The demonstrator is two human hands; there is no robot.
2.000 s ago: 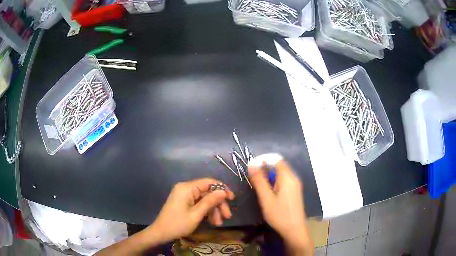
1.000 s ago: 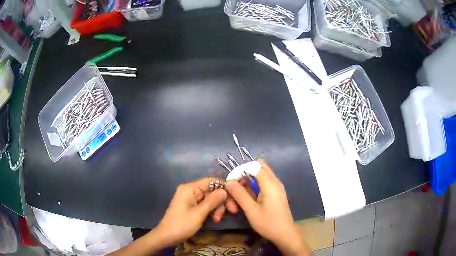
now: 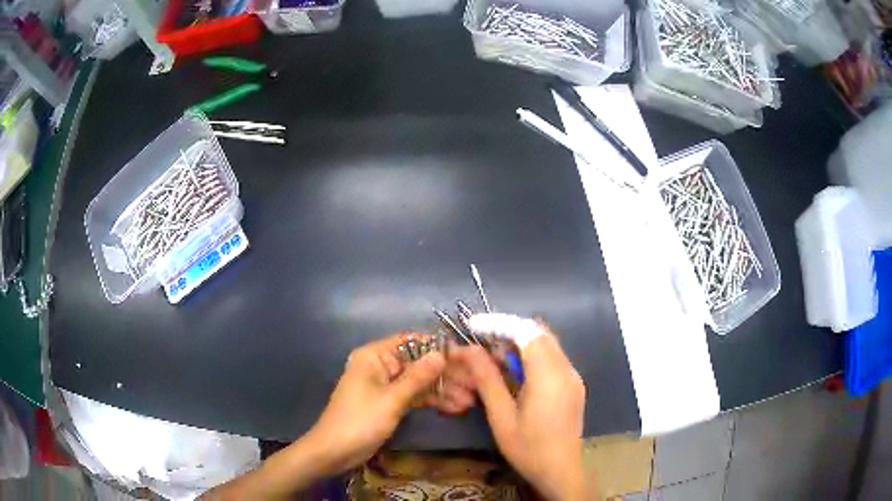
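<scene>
My left hand holds several small silver metal pins between thumb and fingers, their ends showing in a row. My right hand is close beside it, its fingers meeting the left fingertips. It holds a blue-handled tool, mostly hidden by the fingers, and a white wrap or cloth covers its index finger area. A few loose silver pins lie on the black table just beyond the hands, partly hidden by the right hand. The fingertips are slightly blurred.
A clear box of pins stands at left by a scale. Another box lies right of a white paper strip with a black pen. Green-handled pliers lie back left. More pin boxes stand at the back.
My right hand has moved left to meet my left hand. Fewer loose pins show on the table. More pin ends show in my left fingers.
</scene>
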